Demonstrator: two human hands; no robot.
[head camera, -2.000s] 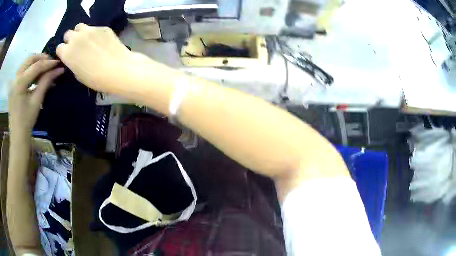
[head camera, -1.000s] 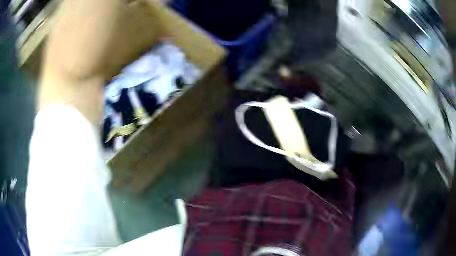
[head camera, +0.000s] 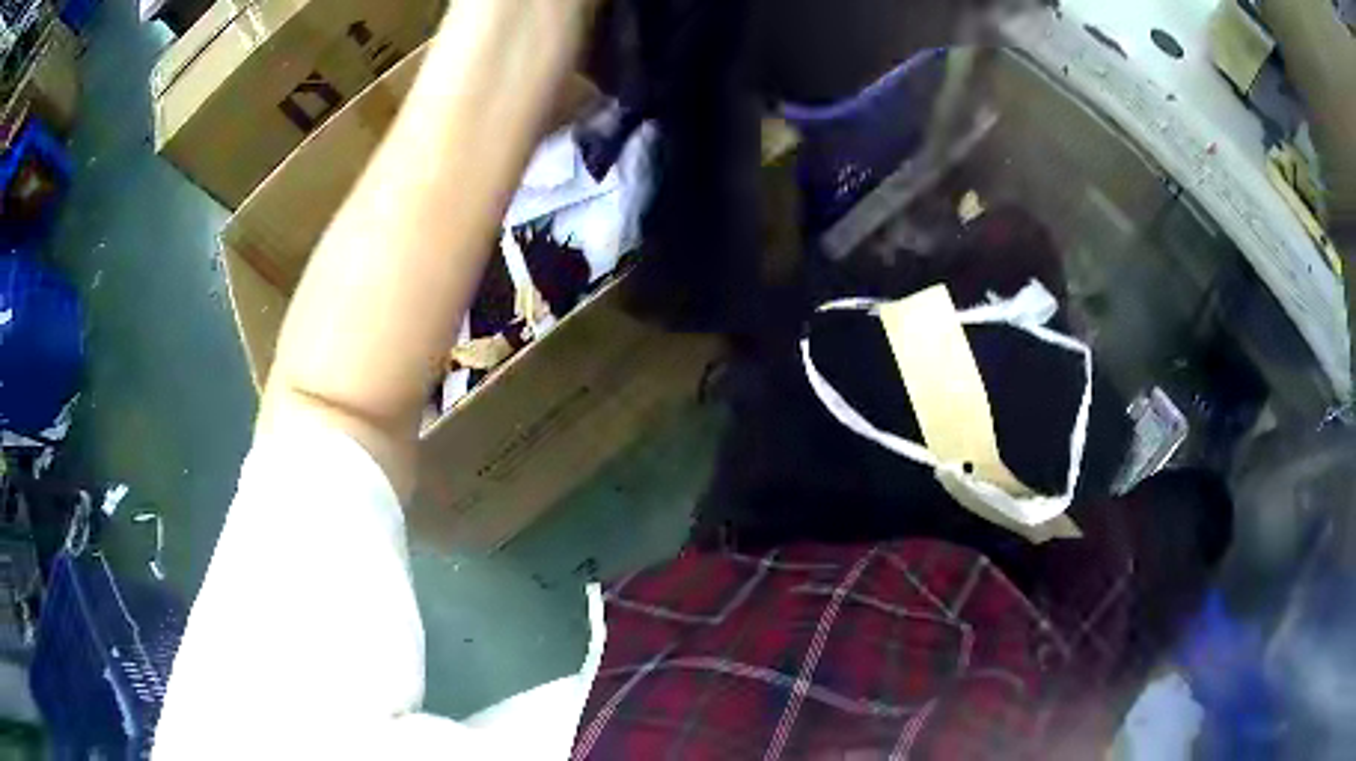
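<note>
Black fabric (head camera: 692, 193) hangs in a dark mass at the top centre, beside my left forearm. My left hand (head camera: 558, 45) is at the top edge against this fabric, cut off and partly hidden; its fingers do not show. Only a strip of skin from my right arm shows at the top right edge; my right hand is out of the picture. A black work pile (head camera: 877, 468) lies on my lap over plaid clothing. A white tie strip (head camera: 1092, 409) and a cream-yellow ticket (head camera: 944, 372) lie on it.
An open cardboard carton (head camera: 550, 439) with white and dark pieces stands left of my lap on green floor (head camera: 164, 357). Another carton (head camera: 283, 104) is behind it. A blue basket (head camera: 104, 639) is lower left. The curved white table edge (head camera: 1190, 171) is upper right.
The view has swung left from the machine to the cartons and floor. My left arm now reaches up past the carton. My right hand has left the picture. Black fabric now hangs at the top centre.
</note>
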